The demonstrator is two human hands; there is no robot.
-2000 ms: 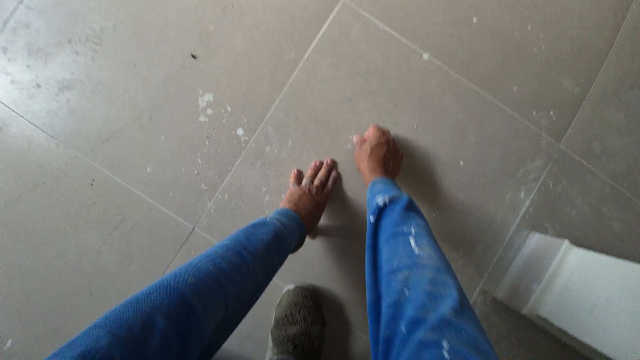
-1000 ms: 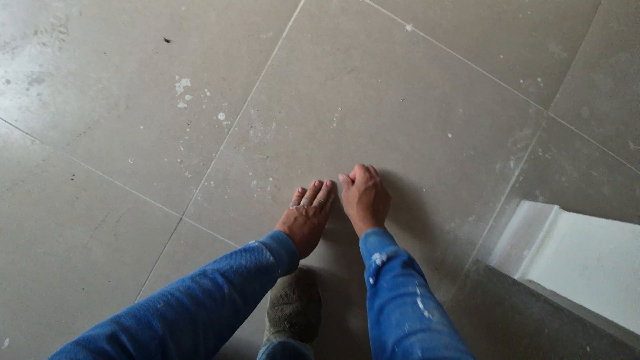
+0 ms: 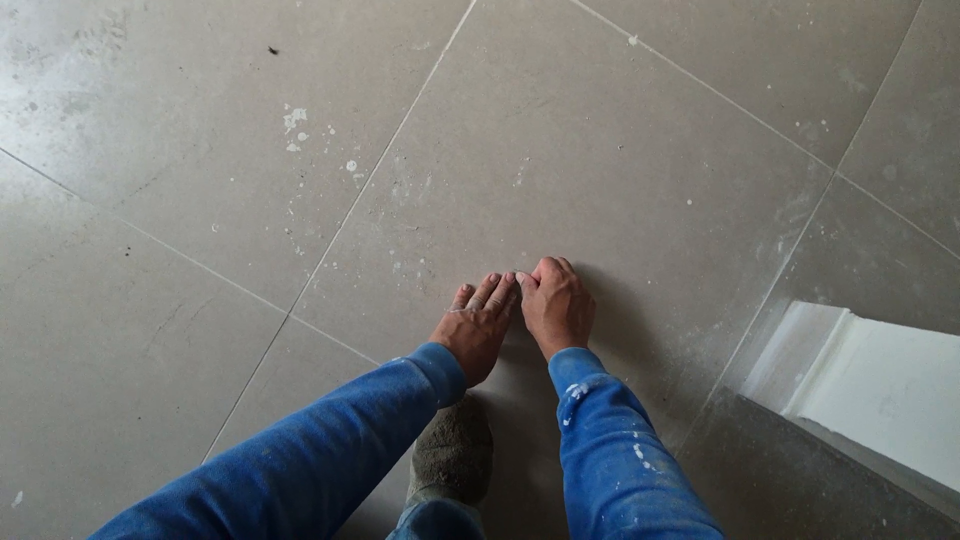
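Observation:
My left hand [image 3: 476, 324] is palm down over the grey floor tile [image 3: 600, 195], its fingers spread a little and pointing forward. Just to its right is my right hand [image 3: 556, 306], with the thumb and fingers drawn together and the thumb close to the left fingertips. Whether a small thing is pinched in the right hand cannot be seen. Both blue sleeves reach up from the bottom of the view, and the right sleeve [image 3: 630, 450] bears white paint marks.
A dusty shoe [image 3: 452, 450] stands on the floor just below my left hand. At the lower right a white wall end with a baseboard [image 3: 814, 360] juts in. White paint splashes [image 3: 295, 118] and pale grout lines mark the tiles.
My two hands have come closer together than two seconds ago, and the right hand's thumb is now near the left fingertips. The view has shifted slightly.

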